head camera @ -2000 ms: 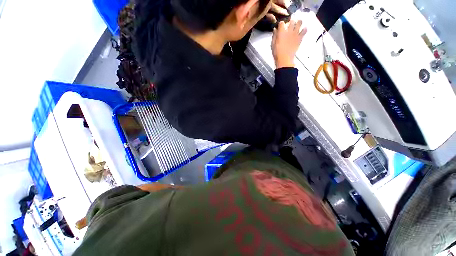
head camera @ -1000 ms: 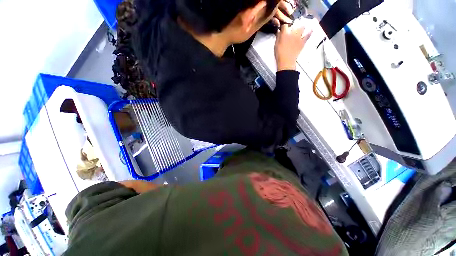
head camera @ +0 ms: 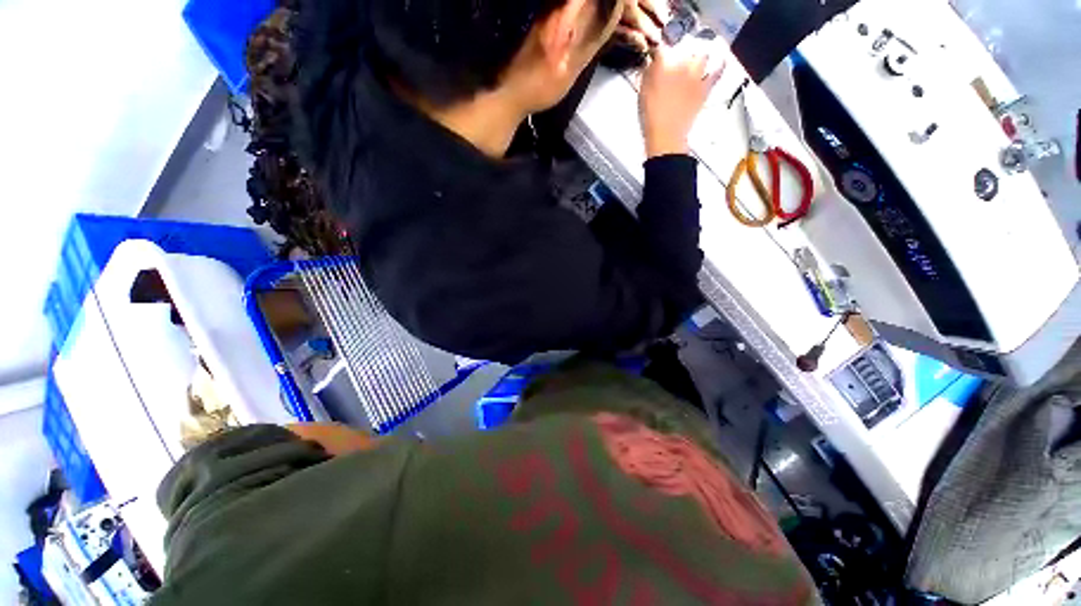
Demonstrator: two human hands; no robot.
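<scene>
Neither of my hands is in view. A short strip of bare skin shows past my green sleeve at the lower left, with no hand visible. The white sewing machine table [head camera: 759, 302] runs diagonally on the right. Scissors with one orange-yellow and one red handle loop [head camera: 771, 187] lie on it. The sewing machine [head camera: 948, 178] has a white head and black front panel. A grey woven garment [head camera: 1008, 485] hangs or lies at the right edge, cut off by the picture.
A seated person in black [head camera: 510, 237] bends over the table, hands at a small dark item. A blue-framed chair [head camera: 373, 343] with white slats stands left. Beyond are a dark plaid heap [head camera: 279, 154], a blue crate [head camera: 71, 266] and another white table [head camera: 130, 367].
The view has shifted slightly, so the scissors and machine sit a little further left. The seated person's hands stay near the same spot. My hands remain out of view.
</scene>
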